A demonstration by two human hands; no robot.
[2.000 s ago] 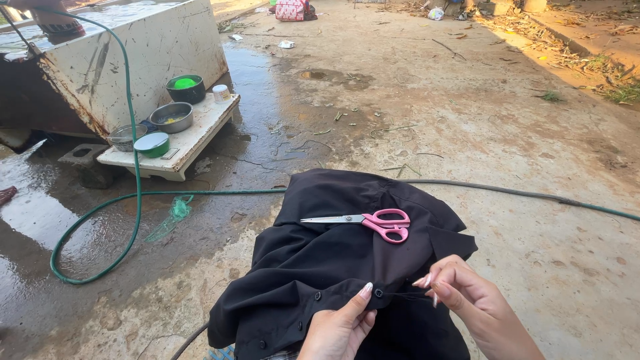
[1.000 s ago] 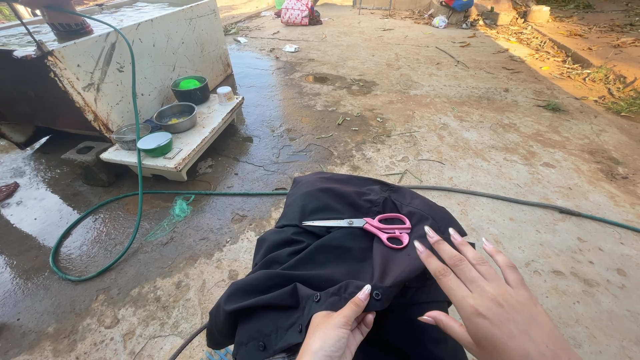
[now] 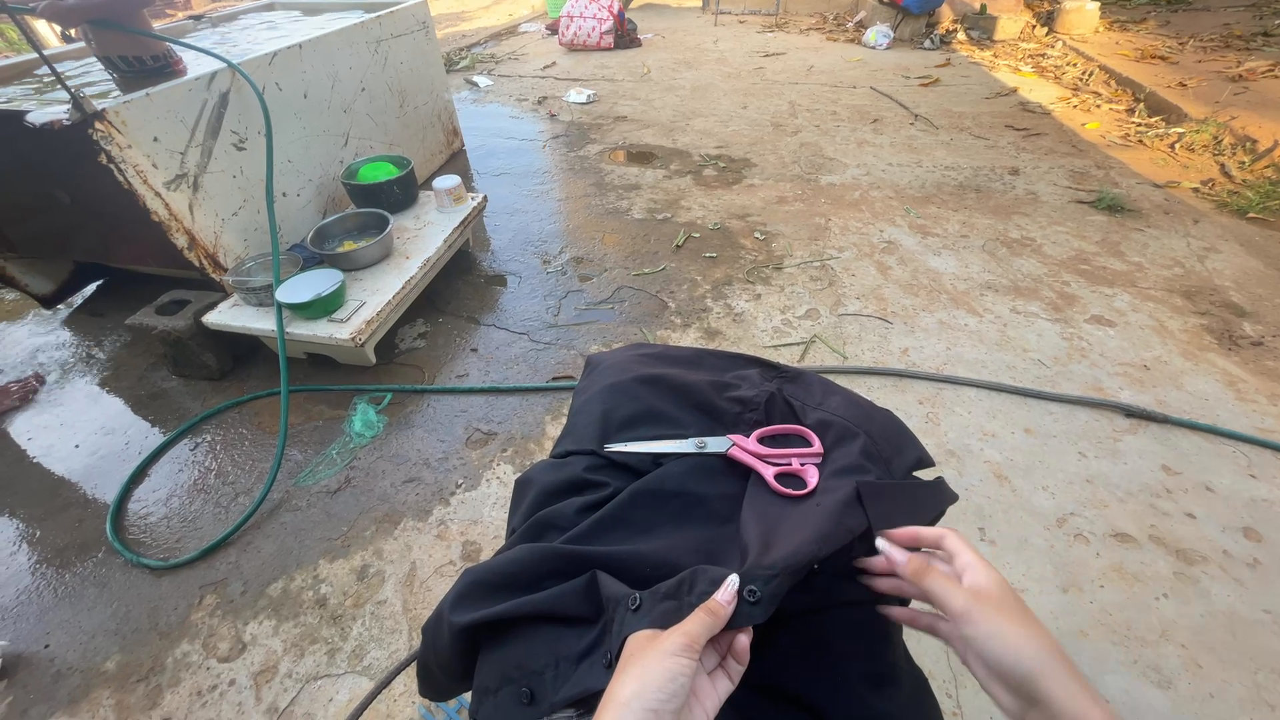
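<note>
A black buttoned shirt (image 3: pixel 660 520) lies spread in front of me, its placket carrying several dark buttons. My left hand (image 3: pixel 685 650) pinches the placket edge, thumb on top beside a black button (image 3: pixel 752 594). To the right, my right hand (image 3: pixel 950 590) is slightly blurred at the collar's edge, its fingers somewhat apart; whether it holds a thread or needle cannot be seen. Scissors with pink handles (image 3: pixel 775 460) rest on the cloth above both hands, blades closed and pointing left.
A green hose (image 3: pixel 450 387) loops over the wet concrete and passes behind the shirt. Green netting (image 3: pixel 355 435) lies near it. At left, bowls stand on a low white stand (image 3: pixel 400 290) beside a rusty white water trough (image 3: pixel 330 90). A person's arm is over the trough.
My right hand was pinched near the button, then spread flat with fingers extended; now its fingers are bent near the collar. My left hand keeps its hold on the placket, and the scissors stay put.
</note>
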